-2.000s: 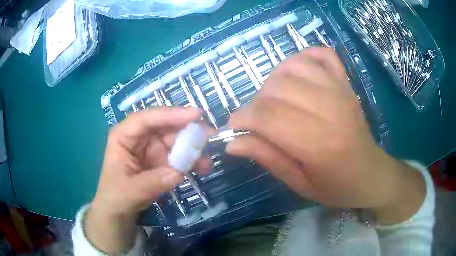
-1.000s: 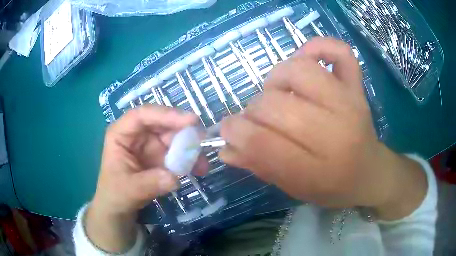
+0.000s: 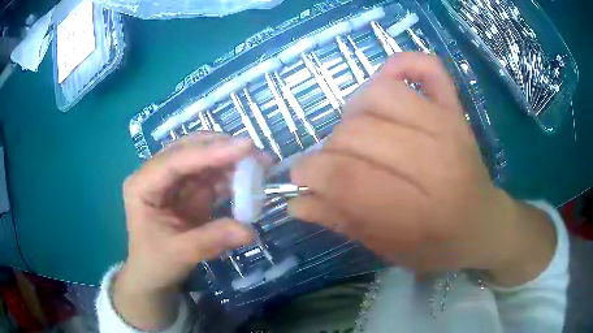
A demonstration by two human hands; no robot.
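Note:
My left hand (image 3: pixel 188 201) holds a white plastic head (image 3: pixel 246 190) between thumb and fingers, seen nearly edge-on. My right hand (image 3: pixel 396 169) grips a slim silver metal pin (image 3: pixel 283 189) in its fingertips. The pin's left end meets the right face of the head; how deep it sits cannot be told. Both hands are over the clear ribbed tray (image 3: pixel 312 286). Assembled pieces (image 3: pixel 276 97) lie slanted in the tray, their white heads in a row along its far side. Two more lie near its lower left.
An open clear box of loose silver pins (image 3: pixel 513 55) stands at the upper right. A clear box with a white label (image 3: pixel 76 39) stands at the upper left. A crumpled clear bag (image 3: pixel 188 6) lies along the top edge, on the green mat (image 3: pixel 58 175).
The white head has turned from its broad face to nearly edge-on. The pin, apart from the head two seconds ago, now meets it. The left fingers have shifted slightly.

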